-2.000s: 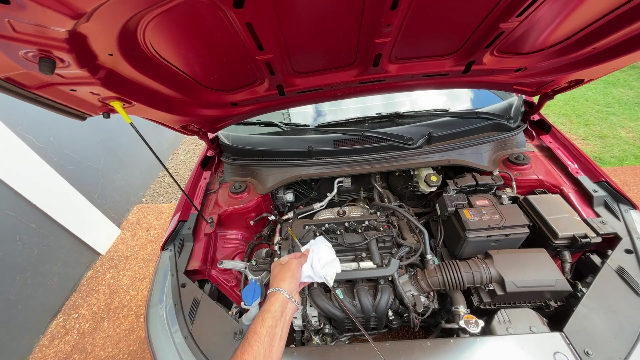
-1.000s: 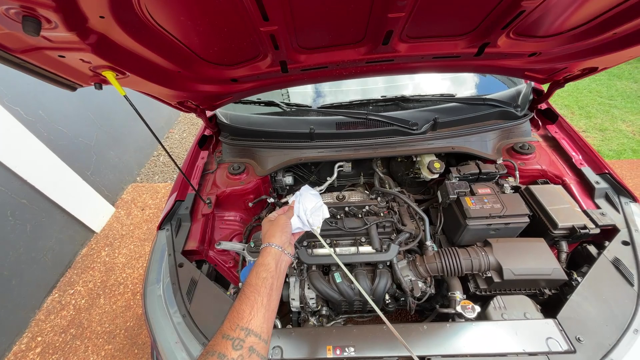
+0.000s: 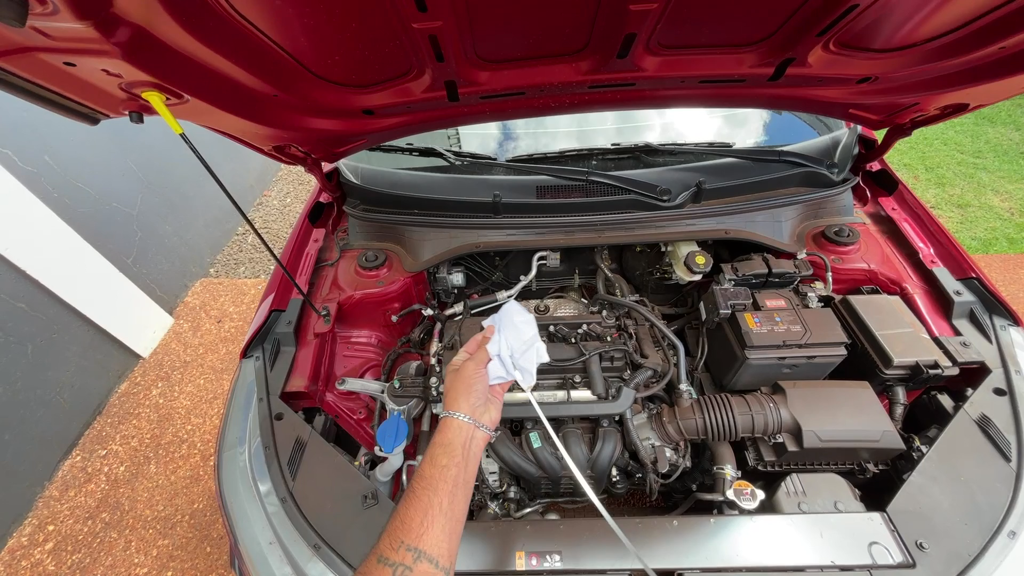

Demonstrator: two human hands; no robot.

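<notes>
My left hand (image 3: 472,382), with a chain bracelet at the wrist, grips a crumpled white cloth (image 3: 516,344) above the engine. A long thin metal rod, apparently an engine oil dipstick (image 3: 588,482), runs from the cloth down to the right and out of the bottom edge. Its upper end is hidden in the cloth; its other end is outside the view. Beneath the cloth is the black engine cover (image 3: 572,364), with the intake manifold (image 3: 552,456) nearer me. My right hand is not in view.
The red hood (image 3: 512,48) is propped on a black rod (image 3: 240,216) at left. A blue-capped filler neck (image 3: 392,433) stands left of my forearm. At right are the battery (image 3: 776,340), fuse box (image 3: 892,332), air filter housing (image 3: 836,424) and radiator cap (image 3: 745,495).
Two seconds ago part of the thin rod showed beyond the cloth at upper left; now it shows only on the lower right side. My left hand and the cloth have moved slightly over the engine.
</notes>
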